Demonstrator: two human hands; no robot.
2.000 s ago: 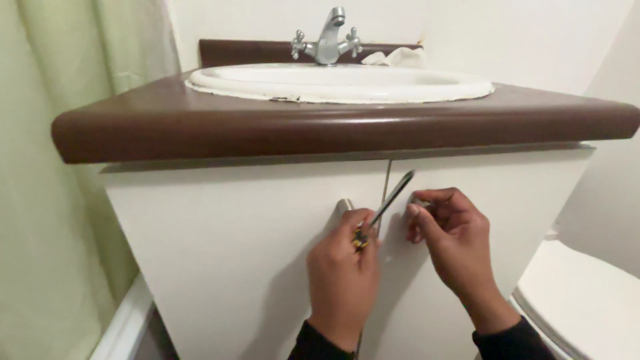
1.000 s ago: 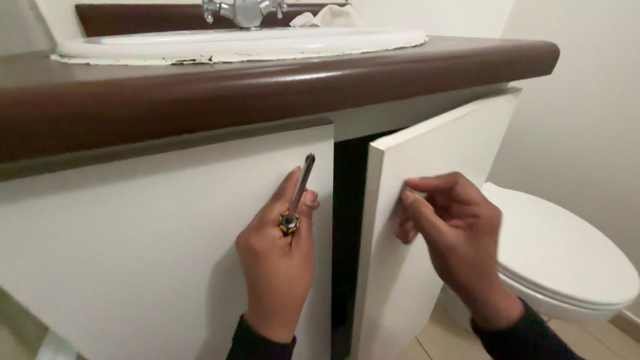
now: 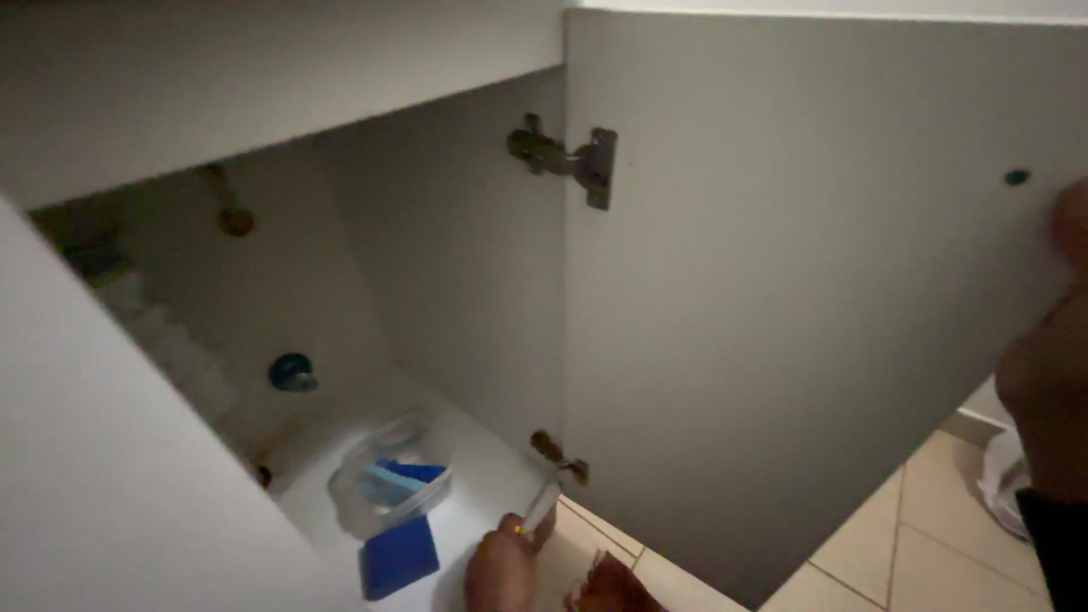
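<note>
The right cabinet door (image 3: pixel 765 280) stands wide open, its inner face toward me. My right hand (image 3: pixel 1050 382) is at the door's outer edge, partly cut off by the frame; what its fingers hold is hidden. Low in the view, my left hand (image 3: pixel 510 557) is closed on a screwdriver (image 3: pixel 540 506), whose blurred shaft points up toward the lower hinge (image 3: pixel 561 457). The upper hinge (image 3: pixel 565 157) joins the door to the side panel. A small dark hole (image 3: pixel 1017 177) shows near the door's free edge.
Inside the cabinet, a clear plastic tub (image 3: pixel 348 501) with blue items stands beside a blue box (image 3: pixel 399 557). A pipe end (image 3: pixel 236 221) and a dark round fitting (image 3: pixel 291 372) show at the back wall. The other door (image 3: pixel 110 425) covers the left. Tiled floor (image 3: pixel 858 527) lies at right.
The right door has swung from slightly ajar to wide open, with my right hand at its edge. My left hand has moved down with the screwdriver. The view has shifted into the cabinet.
</note>
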